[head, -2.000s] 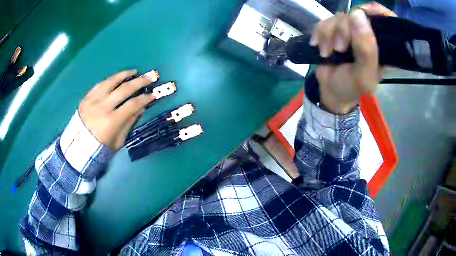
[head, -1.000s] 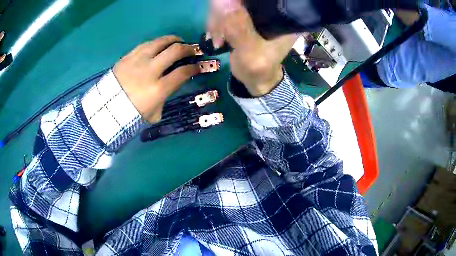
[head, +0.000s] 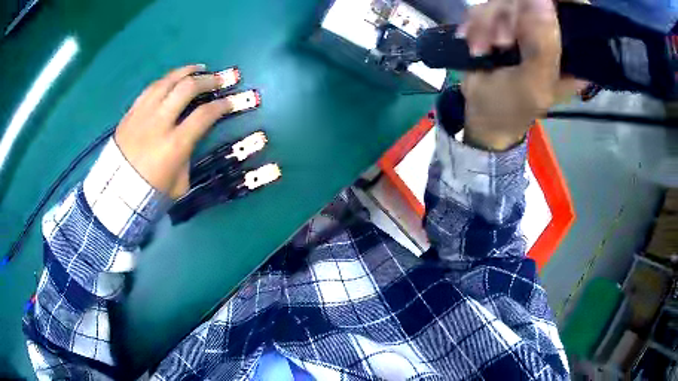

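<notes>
My right hand (head: pixel 513 74) is closed around the black electric screwdriver (head: pixel 609 52), whose nose points left at the front of the white-grey screw feeder (head: pixel 349 33). My left hand (head: pixel 163 126) lies over black connectors on the green bench, its fingers on the upper pair. The upper pair's copper plates (head: pixel 244 101) stick out past my fingertips. Two more connectors lie below, with copper plates (head: pixel 262 176) facing right and dark bodies (head: pixel 201 195) partly hidden by my hand. Whether the driver tip touches a screw is too small to tell.
A tray with an orange-red rim (head: pixel 554 186) and white inside lies under my right forearm. The bench edge runs diagonally before my body. A black cord (head: pixel 617 117) runs right of my right wrist. Boxes (head: pixel 643 298) and a green object (head: pixel 592 316) are at lower right.
One second ago my right hand and the driver were over the upper connectors. Now they are back at the feeder on the right. My left hand stays on the upper pair; the camera view has shifted.
</notes>
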